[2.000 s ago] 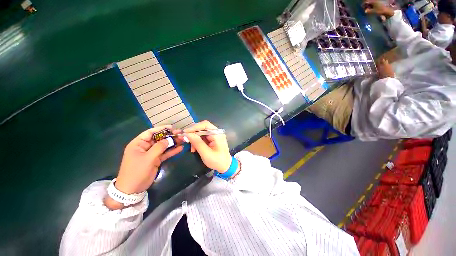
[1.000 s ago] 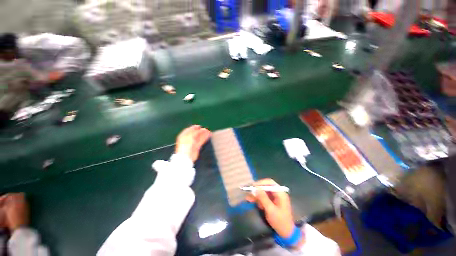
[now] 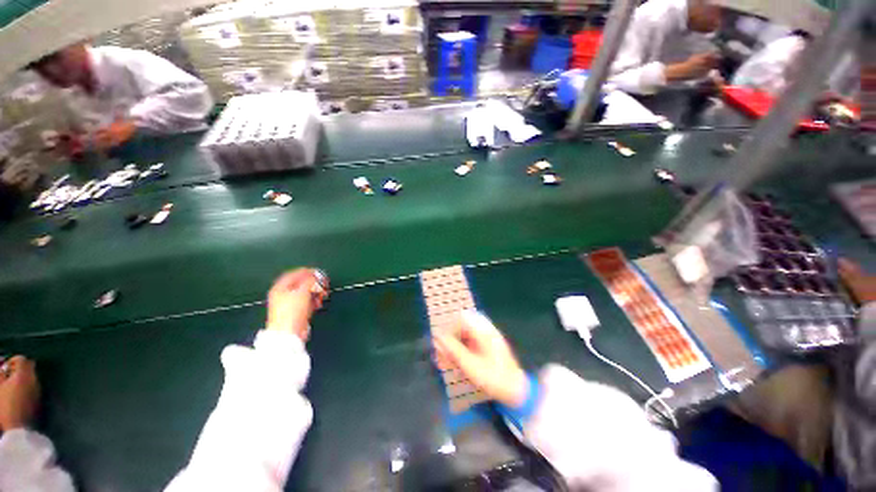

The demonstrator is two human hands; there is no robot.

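My left hand [image 3: 291, 300] is at the edge of the green belt, with a small dark and silver circuit module [image 3: 320, 280] at its fingertips. My right hand [image 3: 483, 357] is blurred over the tan die-cut sheet [image 3: 446, 288], which has dark cross lines and a blue edge. The right fingers are bent together; the white pen-like tool cannot be made out, so I cannot tell what they hold. A blue band is on the right wrist.
Small modules [image 3: 278, 198] lie scattered on the belt. A white adapter [image 3: 576, 313] with cable, an orange sticker sheet [image 3: 642, 304], a clear bag [image 3: 730, 235] and a blister tray [image 3: 788, 252] are right. A ribbed white block [image 3: 264, 135] stands across; co-workers sit around.
The view has lifted towards the belt. My left hand has moved from in front of me to the belt edge, then leftward. My right hand has moved over the tan sheet; its white tool no longer shows clearly.
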